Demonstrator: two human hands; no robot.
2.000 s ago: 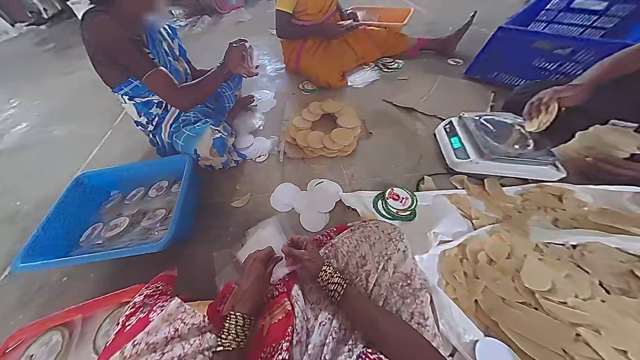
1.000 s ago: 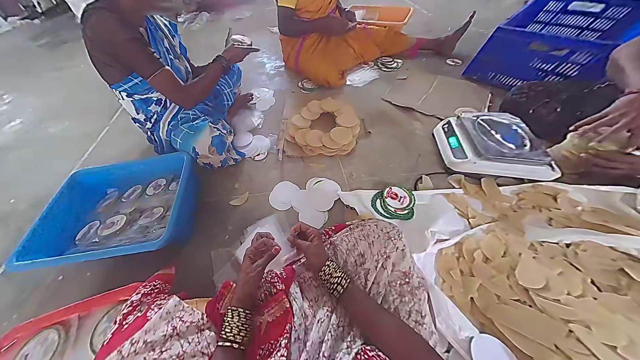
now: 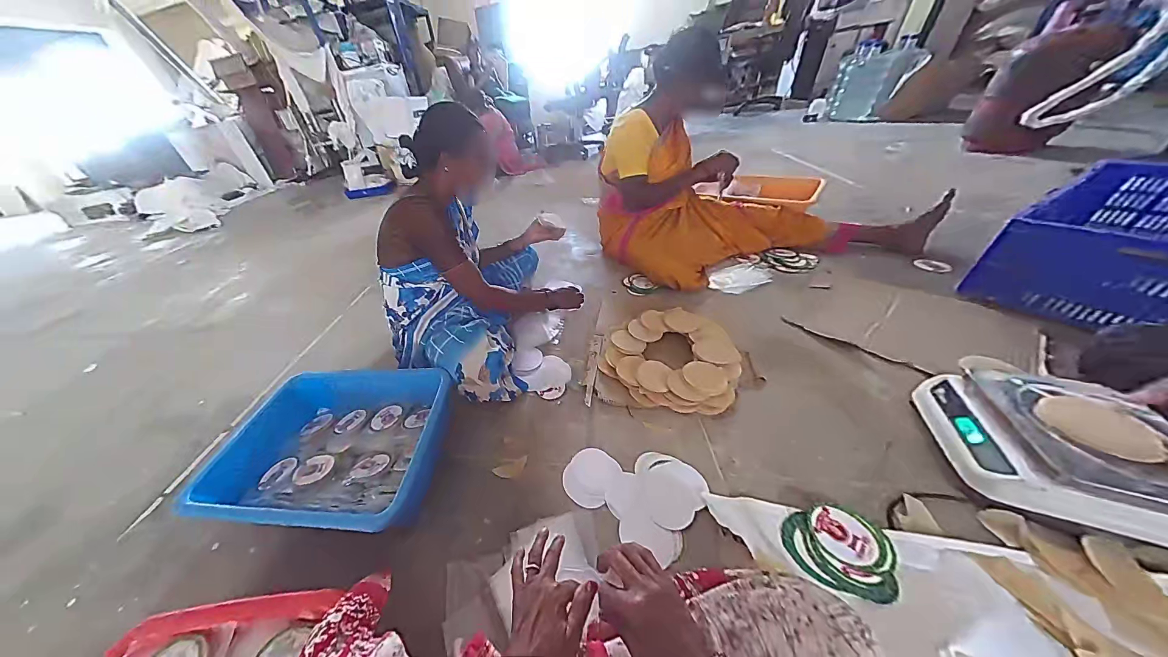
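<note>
My left hand [image 3: 547, 598] lies over a stack of clear plastic bags [image 3: 484, 593] at the bottom middle, its fingers spread and touching the top bag. Close on its right, my right hand [image 3: 643, 593] has its fingers bent at the bag's edge; whether they pinch it is hidden. Just beyond both hands, several white paper discs [image 3: 652, 497] overlap on the floor. Round printed labels with green rims [image 3: 844, 552] are piled on a white sheet to the right. Farther off, thin tan discs [image 3: 680, 379] form a ring.
A blue tub [image 3: 315, 516] with packed discs is at left, a red tray [image 3: 228, 611] at lower left. A digital scale [image 3: 972, 456] bearing a tan disc stands at right, near loose tan discs [image 3: 1104, 584]. Two people sit ahead; an orange tray [image 3: 785, 190] and blue crate [image 3: 1068, 246] lie beyond.
The view has tilted up. My left hand, drawn up with bent fingers before, is now spread over the bags. The seated person in blue has moved their hands apart. A tan disc now lies on the scale.
</note>
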